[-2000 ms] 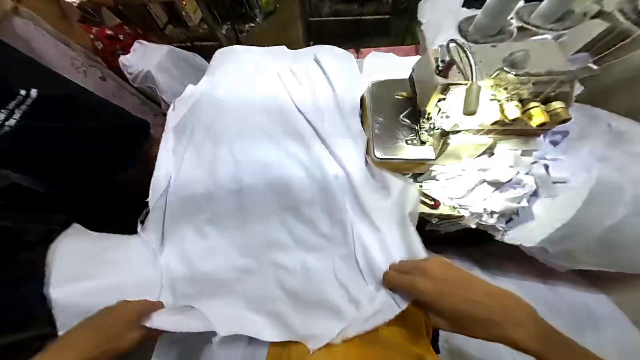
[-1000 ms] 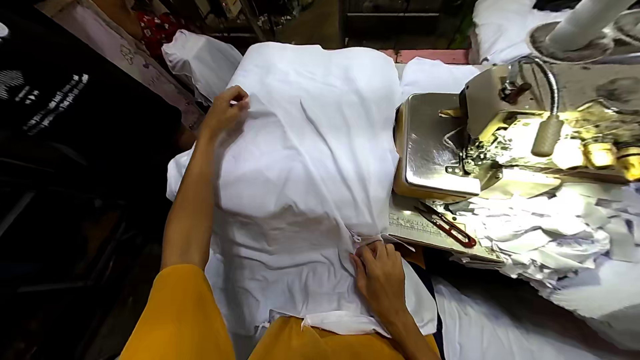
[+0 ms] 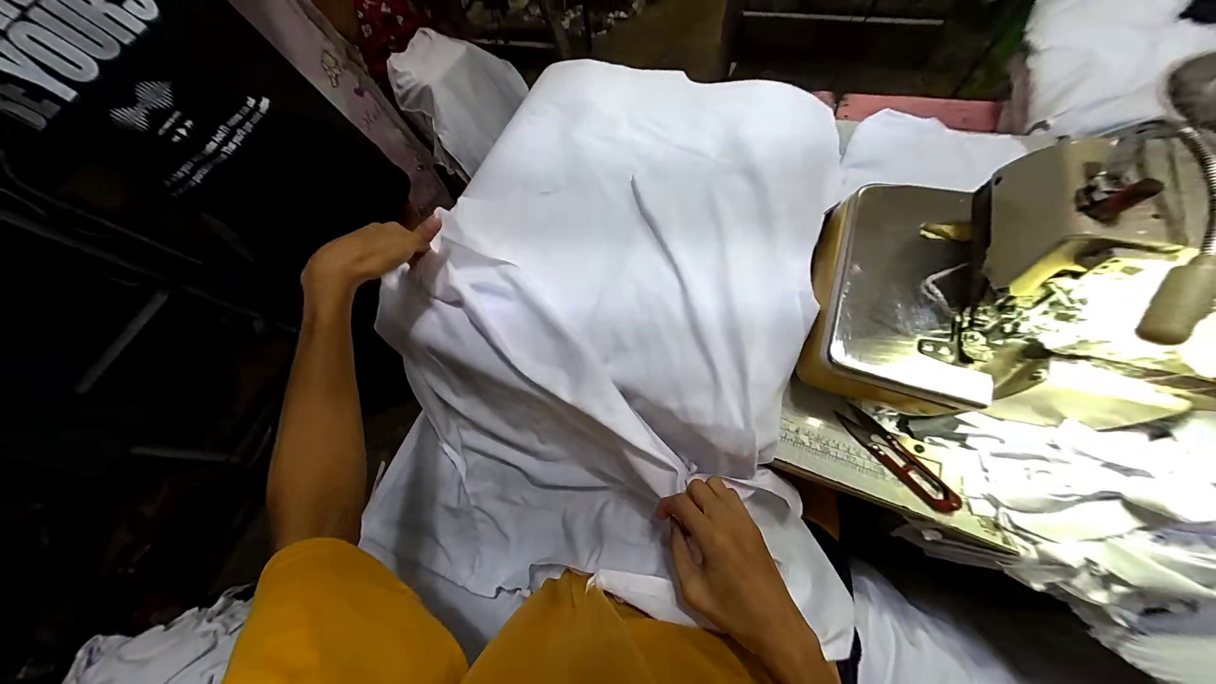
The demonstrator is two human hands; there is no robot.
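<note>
White fabric pieces (image 3: 608, 285) lie spread in front of me and down over my lap. My left hand (image 3: 375, 255) pinches the upper layer at its left edge, and folds run from there towards my right hand. Low at the right, my right hand (image 3: 727, 556) grips a gathered bit of the same layer near my lap, its fingers curled over the cloth. To the right of the fabric stands an overlock sewing machine (image 3: 912, 285) with a shiny metal plate and a lit lamp. How many layers of cloth lie there I cannot tell.
Red-handled thread snips (image 3: 902, 461) lie on the table edge beside a printed ruler strip (image 3: 826, 446). White fabric scraps (image 3: 1092, 503) are heaped below the machine. A black printed cloth (image 3: 190, 123) hangs at the left, and a white bundle (image 3: 456, 90) sits behind the fabric.
Two seconds ago both hands held the fabric's near edge. My left hand has since moved up to the cloth's left side, and the upper layer is now pulled into folds between my hands.
</note>
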